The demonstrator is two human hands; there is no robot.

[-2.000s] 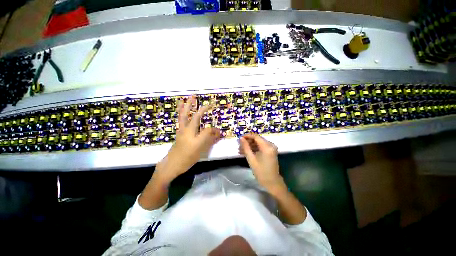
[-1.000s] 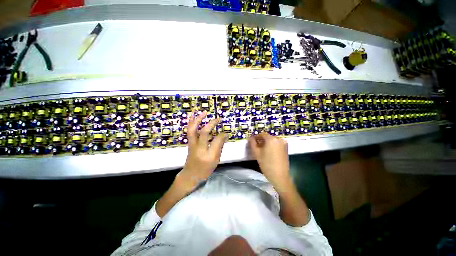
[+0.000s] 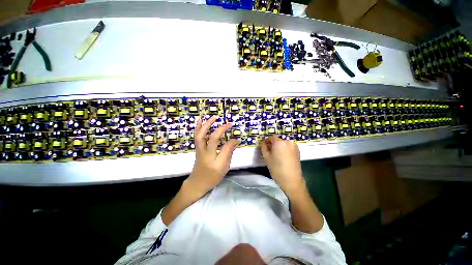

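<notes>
A long double row of populated board panels, crowded with yellow, black and silver parts, runs across the view in a metal-edged rail. My left hand lies over the row left of centre, fingers spread, fingertips on or just above the parts. My right hand is at the near edge of the row, just right of my left hand, with fingers curled and fingertips together at the boards. Whether it pinches a small part is too small to tell.
Behind the rail are a spare board panel, blue parts, a black pile, leaded parts, right cutters, a yellow object, a utility knife, left cutters and stacked panels.
Compared with two seconds ago, the view has shifted and both hands are further right in the picture. In the last second the hands have barely moved.
</notes>
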